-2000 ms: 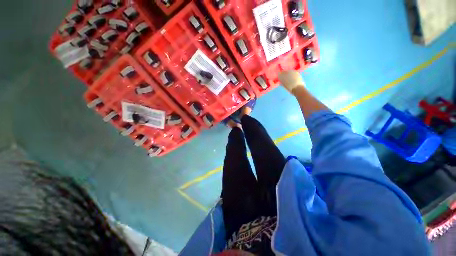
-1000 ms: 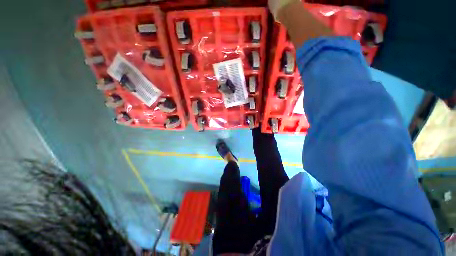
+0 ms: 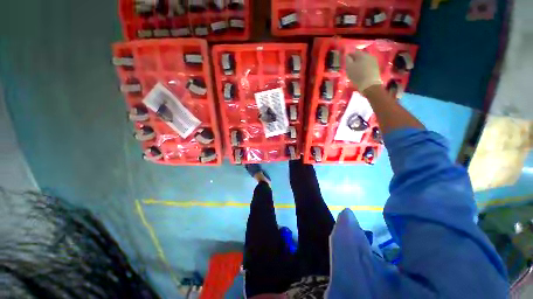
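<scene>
My right hand (image 3: 363,70), in a cream glove, is over the upper part of the right red tray (image 3: 333,153). Its fingers are small and blurred, and I cannot tell if they hold anything. Watches with pale straps (image 3: 326,89) sit in this tray's pockets under shiny clear film. A white paper slip (image 3: 347,129) lies in it with a dark looped watch (image 3: 357,122) on top. The middle red tray (image 3: 260,58) and left red tray (image 3: 151,58) hold similar watches, each with a printed slip and a dark item on it. My left hand is out of view.
Two more red trays with watches (image 3: 274,17) lie behind at the top. The floor is blue-green with a yellow line (image 3: 222,204). My legs and a red object (image 3: 225,271) are below. A pale brown panel (image 3: 501,153) is at the right.
My right hand has moved from the top edge, near the gap between the middle and right trays, onto the right tray. The trays now sit lower in view and more of the back ones show.
</scene>
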